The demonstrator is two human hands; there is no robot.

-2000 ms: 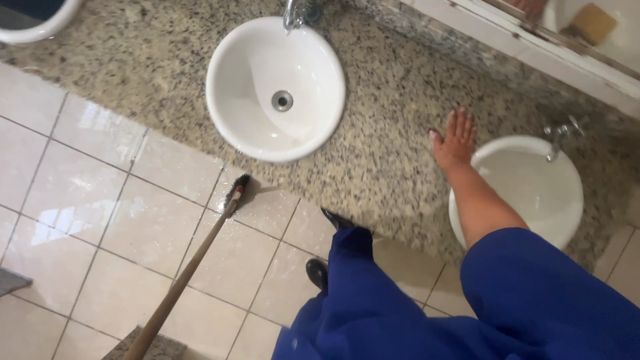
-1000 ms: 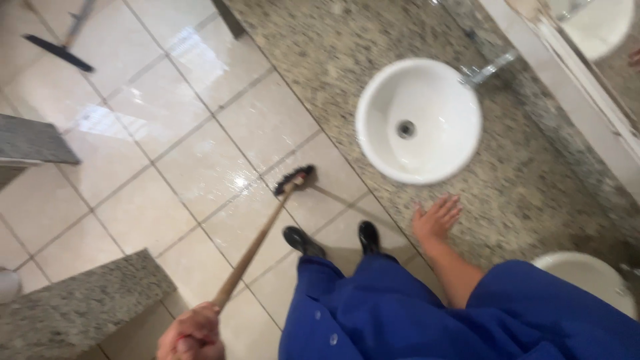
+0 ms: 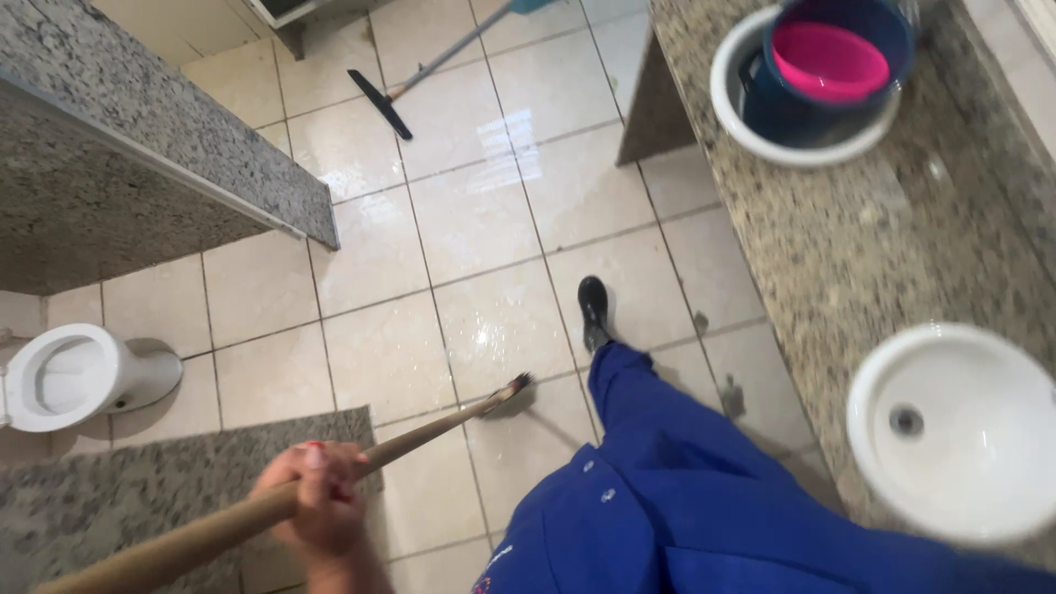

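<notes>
My left hand (image 3: 318,495) grips the long wooden handle of a floor brush (image 3: 513,388), whose dark bristled head is low over the wet tiled floor (image 3: 487,313). The handle runs from the lower left up toward the middle. My right hand is out of the frame; only the blue sleeve on that side shows at the lower right. One black boot (image 3: 592,309) stands on the tiles to the right of the brush head, below a blue trouser leg.
A squeegee (image 3: 379,103) lies on the floor at the top. Granite partitions (image 3: 289,198) and a toilet (image 3: 82,379) are at left. On the right, a granite counter (image 3: 874,264) has a white sink (image 3: 973,445) and another holding a dark blue bucket (image 3: 792,115) with a pink basin (image 3: 829,62).
The view has swung far toward the stalls. My right hand, earlier on the counter beside the sink, has left the frame. My left hand still holds the brush handle.
</notes>
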